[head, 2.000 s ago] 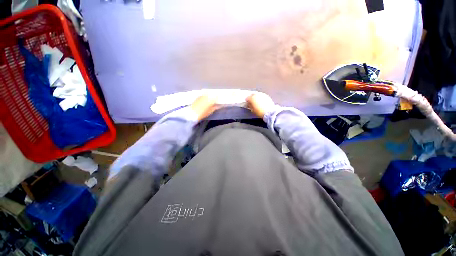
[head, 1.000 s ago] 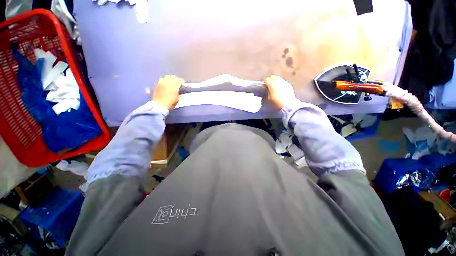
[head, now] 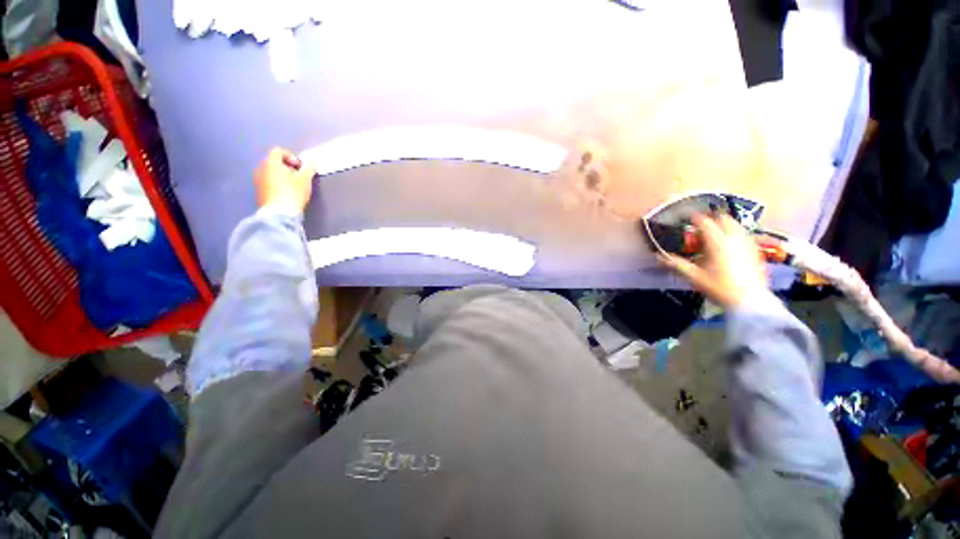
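Note:
Two white curved strips lie on the pale ironing table. My left hand is at the left end of the far strip, its fingers pinching or pressing that end. The near strip lies close to the table's front edge; its left end is beside my left forearm. My right hand is on the orange-brown handle of the steam iron at the right, fingers around it. The iron's dark pointed plate faces left, clear of both strips.
A white jagged stack lies at the table's far left. The red basket holds white pieces on blue plastic at left. The pale hose runs off right. Dark fabric lies at the far right.
The strip held between both hands now lies flat, farther from me. My right hand has let it go and moved right onto the iron handle. My left hand has moved left.

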